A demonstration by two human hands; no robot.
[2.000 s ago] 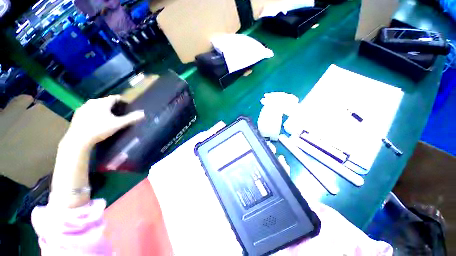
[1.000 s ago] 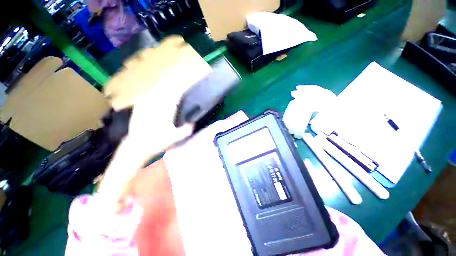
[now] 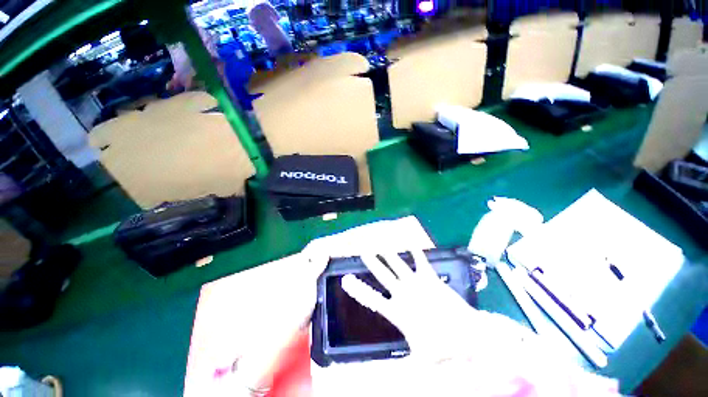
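A black rugged scanner lies near the bottom centre over the mat, its dark screen facing up. My right hand reaches in from the lower right and lies across the screen and upper edge, fingers spread. A washed-out pale shape at the scanner's left looks like my left hand; its fingers cannot be made out. The pale mat shows a red patch at the bottom. Behind, a black case with white TOPDON lettering sits in a shallow black box with its brown lid standing.
Open boxes with standing brown lids line the back of the green bench. At right are a crumpled white cloth, pale strips, a white sheet with a small dark piece, and a pen. A green post stands behind.
The scanner has turned from label side up to screen up and now lies sideways. My right hand has come onto its face. My left hand has left the brown lid and box. The view has shifted.
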